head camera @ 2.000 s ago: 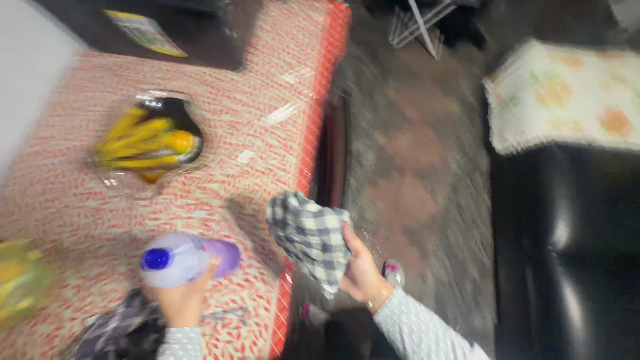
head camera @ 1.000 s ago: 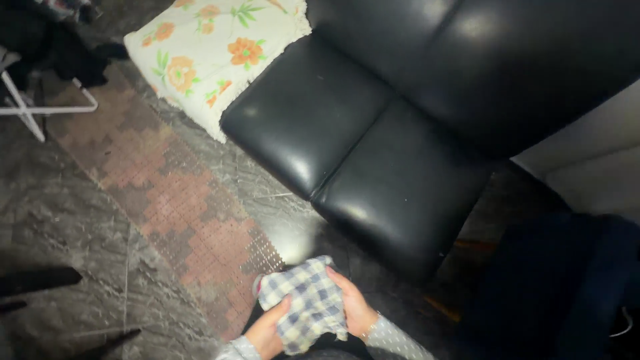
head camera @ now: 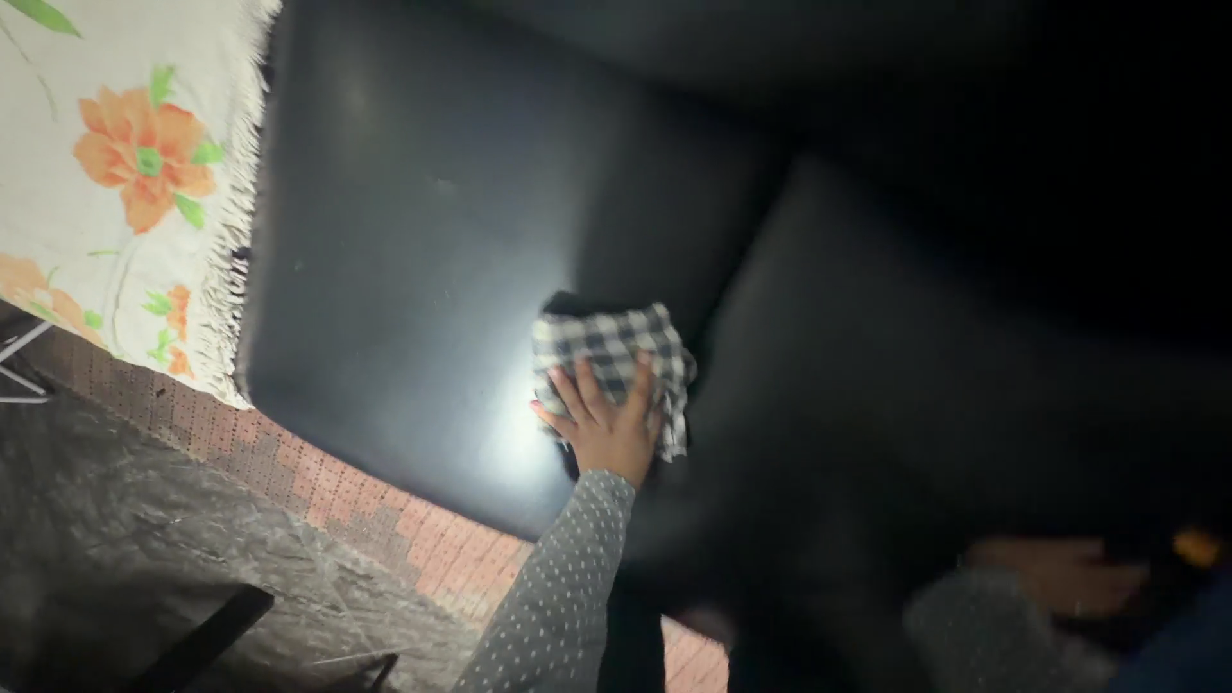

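Note:
A folded black-and-white checkered cloth point(head camera: 616, 332) lies against the black padded seat point(head camera: 414, 250), near the seam between two cushions. My left hand point(head camera: 611, 419) presses on the cloth from above, palm down and fingers spread, its arm reaching in from the bottom. At the lower right, dim and blurred, my right hand point(head camera: 1068, 575) is stretched out low beside the dark seat; whether it touches or holds anything cannot be told.
A cream fringed cover with orange flowers point(head camera: 144, 164) drapes over the seat's left end. Below run a reddish patterned floor strip point(head camera: 356, 500) and grey flooring point(head camera: 183, 510). White metal legs point(head camera: 21, 371) stand at the left edge; a dark bar point(head camera: 207, 640) juts in at the lower left.
Both hands held the cloth in front of the seat a second ago; now only my left hand is on it, against the seat, and my right hand is off to the right. The view is closer to the seat.

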